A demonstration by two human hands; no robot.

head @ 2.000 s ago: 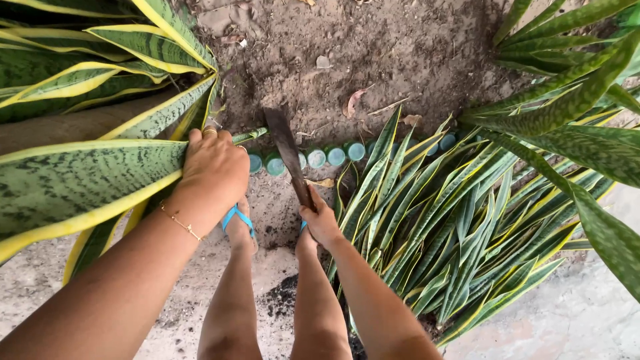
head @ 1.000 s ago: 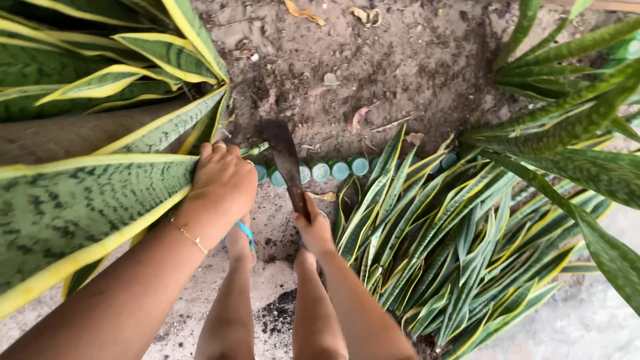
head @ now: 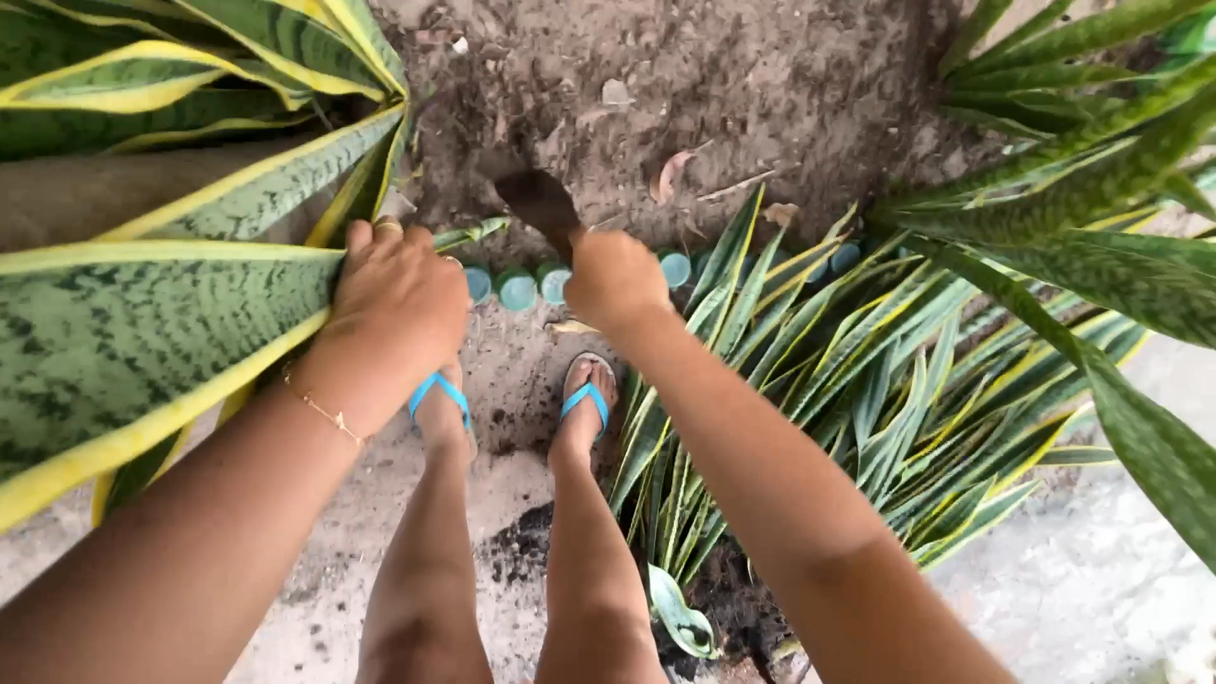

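Observation:
My left hand [head: 404,299] is closed around a broad, yellow-edged snake plant leaf [head: 161,332], and the leaf's narrow end [head: 470,233] sticks out past my fingers. To its right, my right hand [head: 617,280] grips a machete, its handle hidden in my fist. The dark machete blade [head: 540,199] points up and left over the soil, its tip blurred. A gap separates the blade from my left hand and the leaf end.
A row of upturned bottles [head: 518,288] edges the soil bed [head: 760,85]. Cut-looking snake plant leaves [head: 807,380] lie in a heap at right. More snake plants [head: 1064,180] stand at upper right. My feet in flip-flops [head: 586,404] are just below the bottles.
My right hand has moved up with the machete, and the blade now tilts further left. My left hand keeps its hold on the leaf.

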